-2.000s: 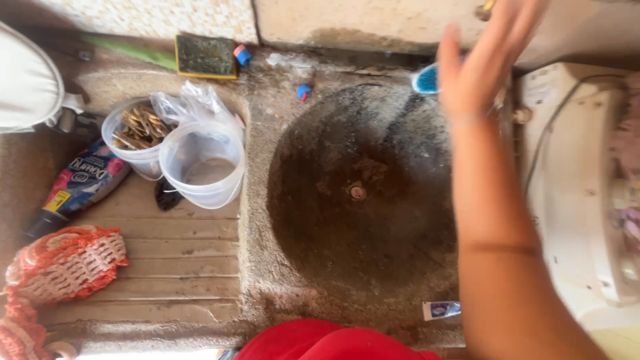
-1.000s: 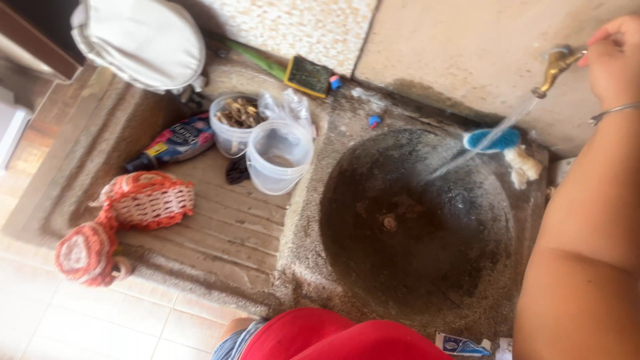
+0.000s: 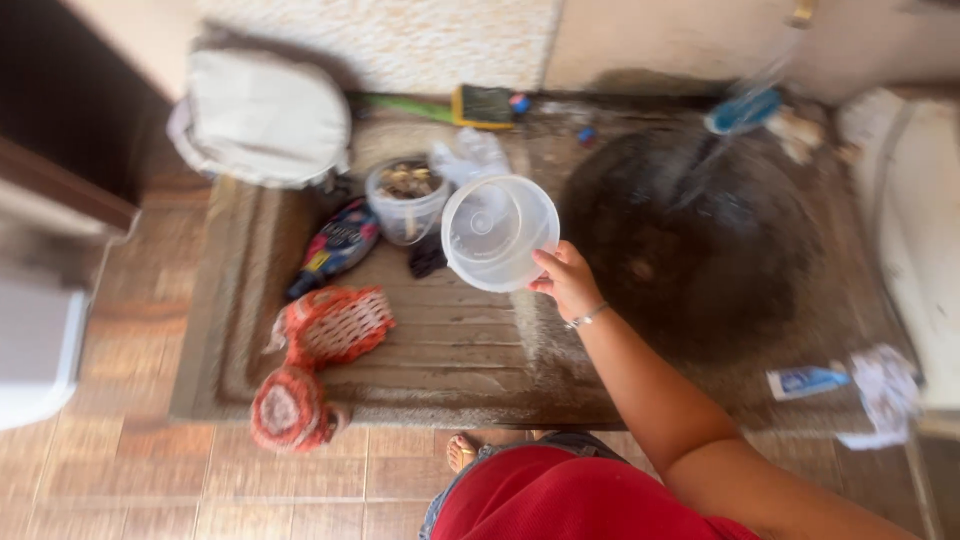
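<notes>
My right hand [image 3: 566,279], with a bracelet at the wrist, grips the rim of a clear plastic tub [image 3: 499,234] over the ribbed side of the concrete sink. The tub's open top faces me and I see nothing in it. Beside it stands another plastic tub [image 3: 409,214] holding clothespins [image 3: 407,180], and a crumpled clear plastic bag [image 3: 471,156] lies behind. Water runs from the brass faucet [image 3: 801,13] past a blue brush [image 3: 742,111] into the dark round basin [image 3: 675,262]. My left hand is out of view.
A fabric softener bottle [image 3: 337,244] and an orange and white crocheted item [image 3: 341,326] lie at the left. A sponge [image 3: 484,106] rests along the back ledge. A toothpaste tube [image 3: 806,382] and crumpled wrapping [image 3: 886,386] are at the front right. A white appliance [image 3: 911,247] stands at the right.
My right hand has left the faucet handle and taken hold of the clear tub, which stood on the ribbed side. Water, not running two seconds ago, still flows. The view has shifted.
</notes>
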